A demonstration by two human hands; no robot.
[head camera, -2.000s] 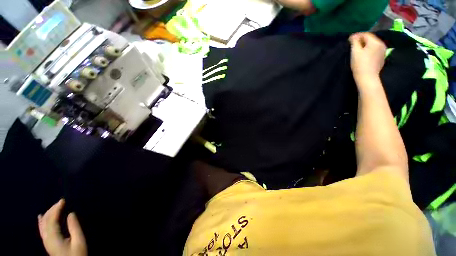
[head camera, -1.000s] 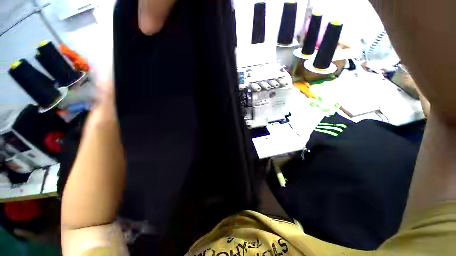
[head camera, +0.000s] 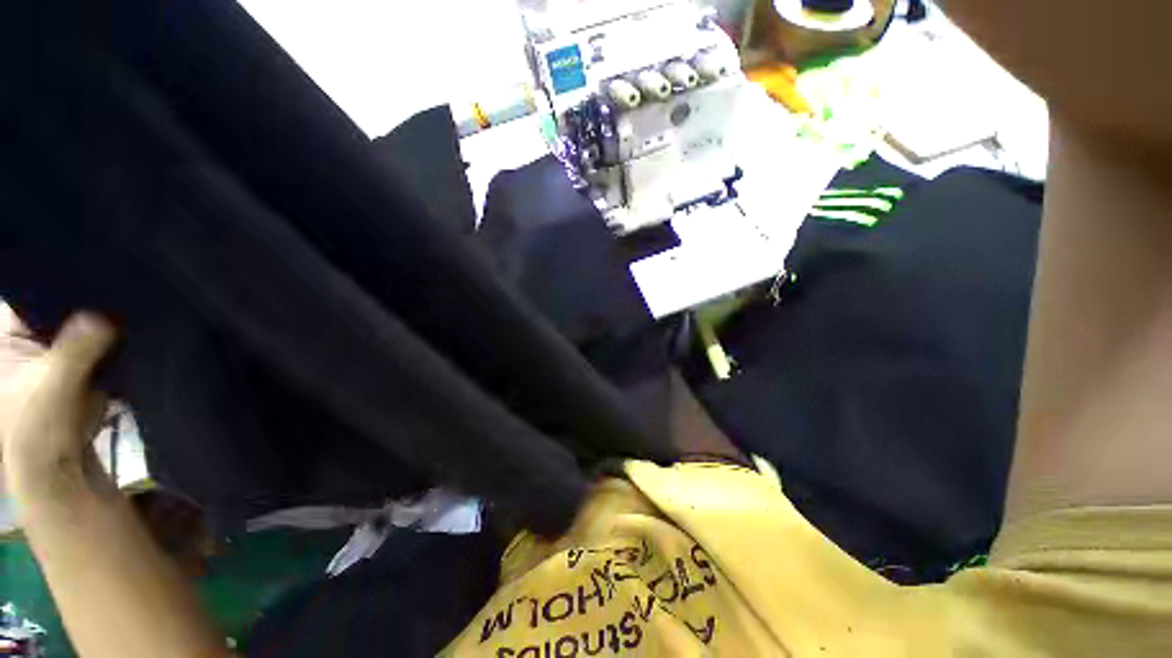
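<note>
A large black cloth panel (head camera: 296, 283) is held up at the left and runs down to my lap, folded lengthwise. My left hand (head camera: 64, 399) grips its edge at the far left, slightly blurred. My right arm rises along the right side of the view; my right hand is out of the picture. The white overlock machine (head camera: 668, 129) stands at top centre with a row of cream knobs. More black cloth (head camera: 553, 257) lies left of the machine head. A black piece with green-white stripes (head camera: 900, 334) hangs over the table edge at right.
The white machine table (head camera: 713, 264) has a corner jutting towards me. Neon-green fabric (head camera: 848, 109) and an orange piece (head camera: 778, 85) lie behind the machine. A white thread-cone base (head camera: 823, 16) is at the top. Grey-white scrap cloth (head camera: 405, 517) hangs near my lap. Green floor (head camera: 296, 566) shows lower left.
The striped black piece is no longer held by my right hand, which has left the picture. My left hand has lifted the black panel, then moved it lower and farther left.
</note>
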